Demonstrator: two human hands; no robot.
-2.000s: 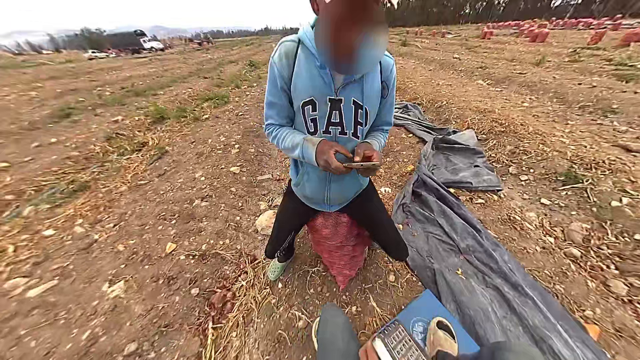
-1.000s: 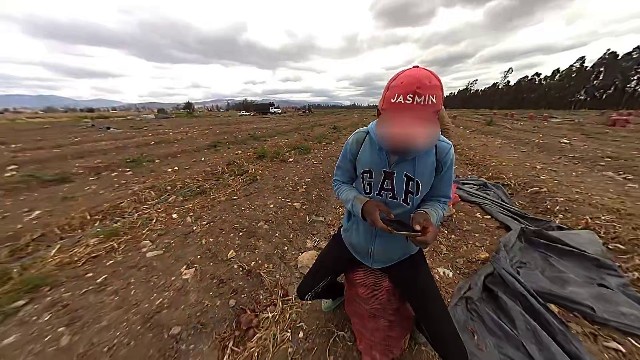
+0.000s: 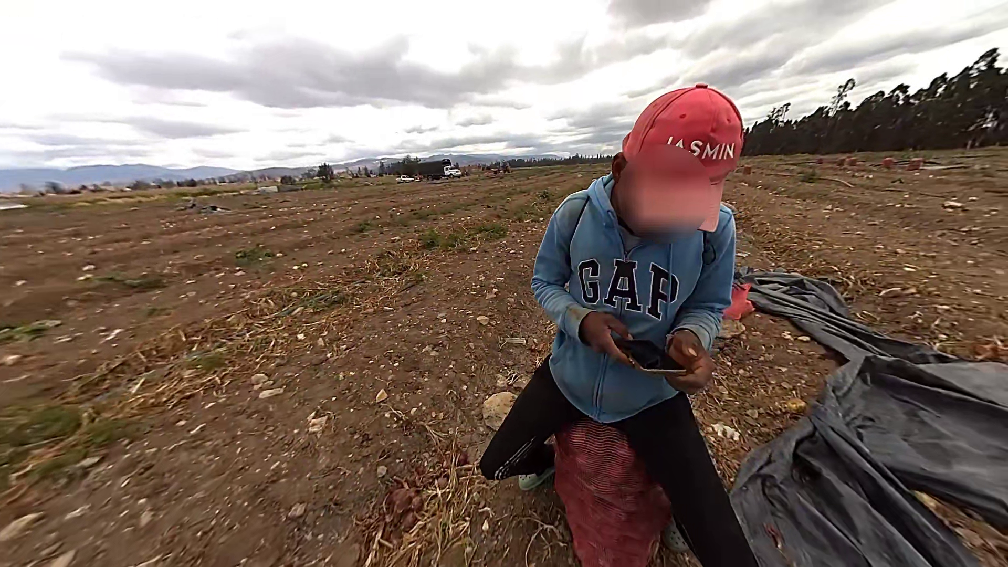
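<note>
Neither of my hands shows in the head view. Facing me, a person in a red cap (image 3: 693, 118) and a blue hooded sweatshirt (image 3: 622, 295) sits on a full red mesh sack (image 3: 606, 496). Both of that person's hands hold a dark, flat phone-like device (image 3: 650, 356) at waist height, and the head is bent down over it. The contents of the sack cannot be told for sure. Reddish onion-like bulbs or skins (image 3: 403, 502) lie on the soil to the left of the sack.
A crumpled dark grey sheet (image 3: 874, 441) spreads over the ground at the right. Stones, such as a pale one (image 3: 498, 409), and dry stalks (image 3: 197, 354) lie about the field. A truck (image 3: 441, 169) stands far off, and red sacks (image 3: 888, 163) dot the distant right.
The view has tilted up and swung left. The blue booklet-like thing, the calculator-like device and the hand at the lower edge two seconds ago are out of view. The seated person still holds the device.
</note>
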